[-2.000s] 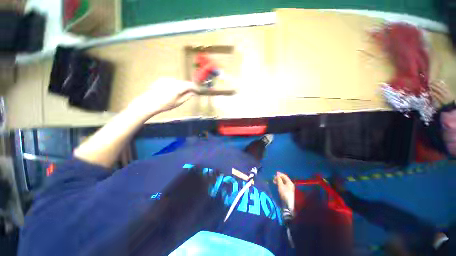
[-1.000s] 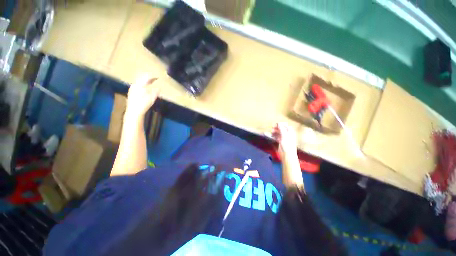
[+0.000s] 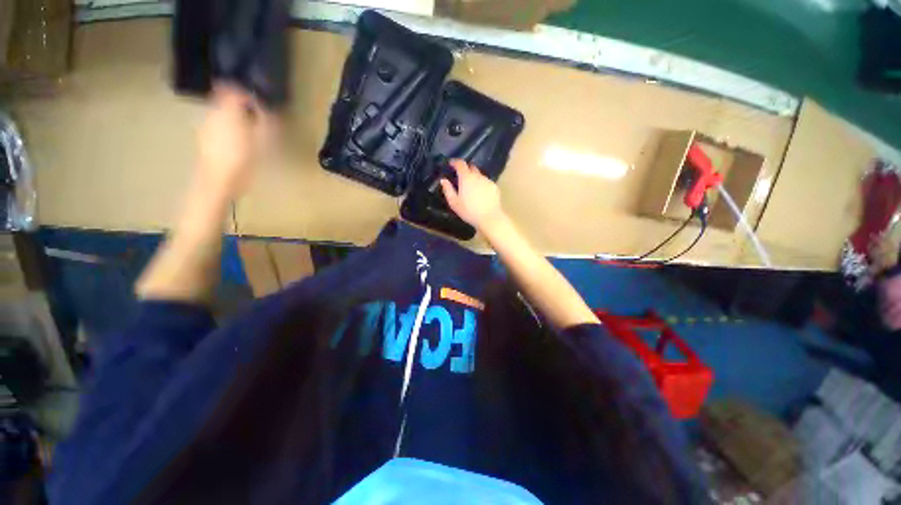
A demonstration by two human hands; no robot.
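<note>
Two black speaker housings lie open side up on the cardboard-covered bench, the left one (image 3: 387, 104) against the right one (image 3: 482, 123). My left hand (image 3: 232, 138), blurred, is at the near end of a dark, blurred box-shaped piece, likely another housing (image 3: 232, 44), and holds it at the upper left. My right hand (image 3: 474, 192) has its bent fingers on the near part of the right housing; the fingertips are partly hidden, and no separate small part shows in them.
A red glue gun (image 3: 699, 178) with a long white stick sits in a shallow cardboard box (image 3: 672, 176) to the right, its dark cord over the bench edge. Red wire bundles (image 3: 877, 212) and part of a person's hand are at the far right. A red stool (image 3: 682, 375) stands below.
The view has swung left. My left hand has moved up to the dark piece and my right hand onto the right housing. The two housings now lie spread side by side.
</note>
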